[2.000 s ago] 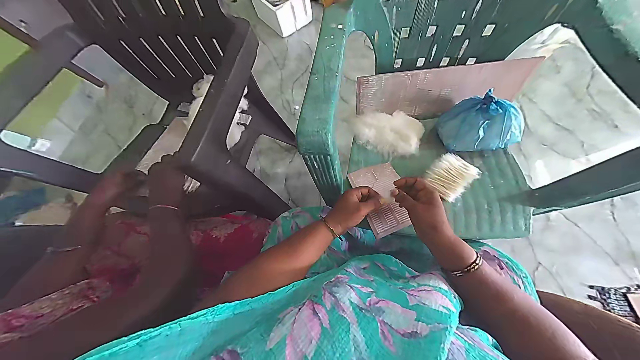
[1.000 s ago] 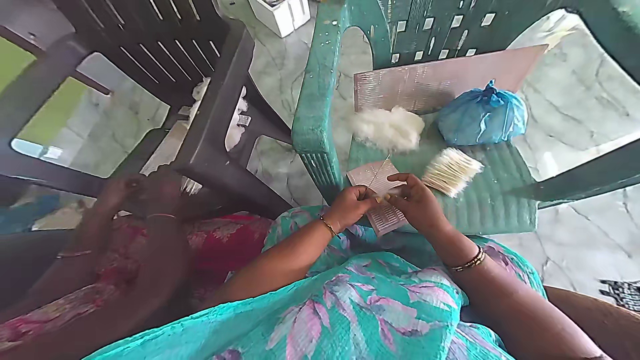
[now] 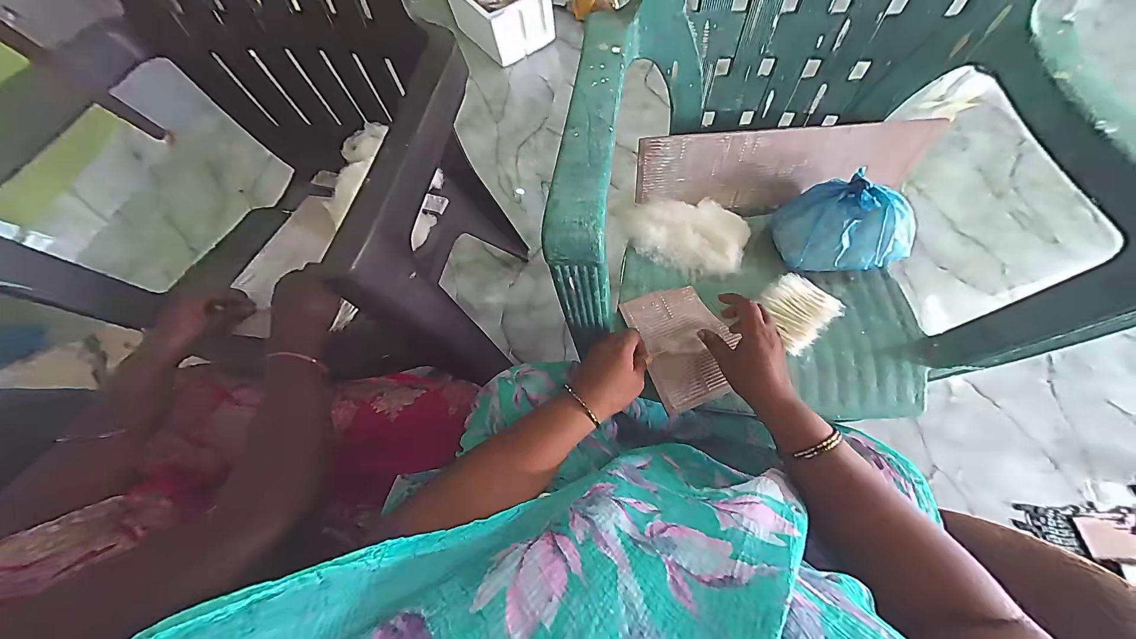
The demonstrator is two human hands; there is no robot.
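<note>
A ridged pinkish board (image 3: 679, 342) lies at the front left of a green plastic chair's seat (image 3: 865, 355). My left hand (image 3: 612, 373) is closed at the board's left edge, its fingertips pinched; whether they hold fibre or the board I cannot tell. Over the board's right part is my right hand (image 3: 750, 351), fingers apart, with a thin wisp of white fibre on the board near its fingertips. Just right of that hand sits a bundle of cream cotton wicks (image 3: 801, 312). Behind are a fluffy heap of raw cotton (image 3: 690, 235) and a knotted blue plastic bag (image 3: 843, 222).
A larger pinkish board (image 3: 781, 164) leans toward the green chair's backrest. The chair's left armrest (image 3: 577, 177) rises beside the seat. At left, a co-worker's hands (image 3: 297, 306) work at a dark plastic chair (image 3: 399, 169) holding white cotton. A white box (image 3: 506, 31) stands on the floor.
My right hand has opened its fingers and moved a little right, away from my left hand. More of the small board shows between the hands.
</note>
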